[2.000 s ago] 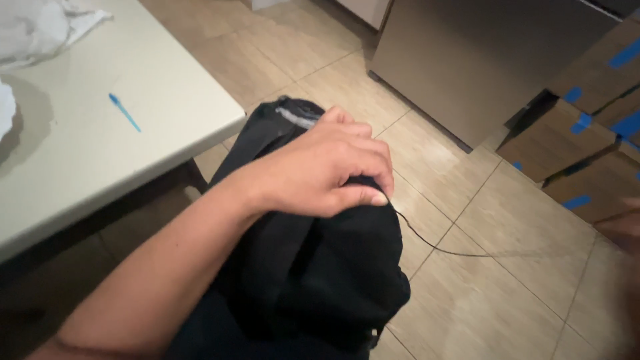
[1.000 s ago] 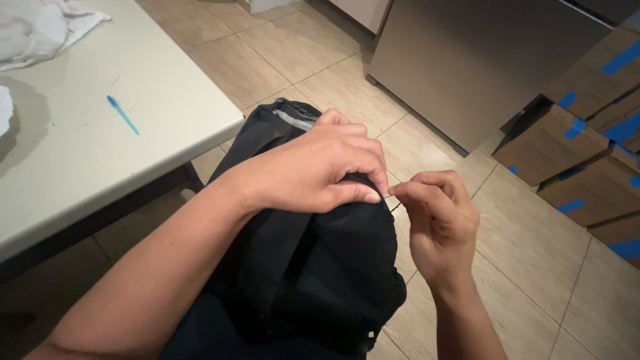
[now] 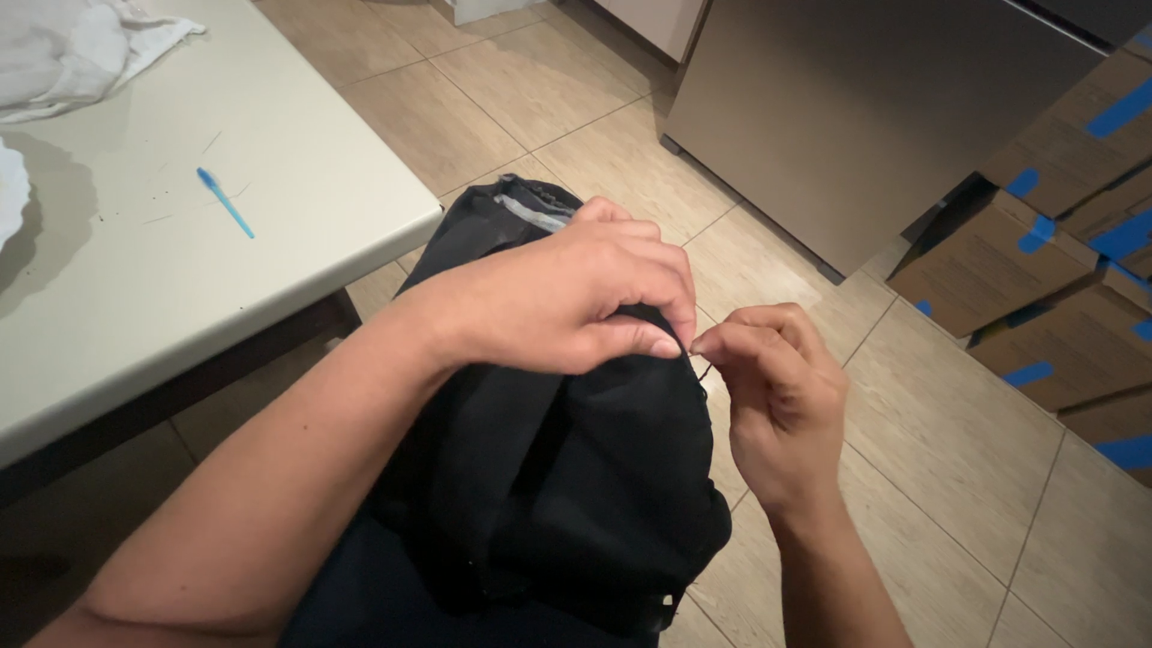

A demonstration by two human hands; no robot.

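Note:
Black fabric [image 3: 621, 450], with a grey strip near its far end, lies bunched over my lap. My left hand [image 3: 594, 292] pinches the fabric's right edge between thumb and fingers. Close beside that edge, my right hand [image 3: 783, 387] has its thumb and forefinger pressed together on something tiny, perhaps a needle, too small to tell. A short piece of dark thread [image 3: 706, 373] shows just below those fingertips, by the fabric edge.
On the white table [image 3: 360, 216] at left are a light-blue pen [image 3: 225, 202], a white cloth [image 3: 81, 54] and loose thread bits. A steel-coloured appliance [image 3: 837, 117] stands ahead on the tiled floor. Cardboard boxes [image 3: 999, 261] with blue tape are stacked at right.
Two seconds ago my right hand was at the far right edge, with a long dark thread stretching toward it. It has come in to the fabric's edge; my left hand keeps its pinch.

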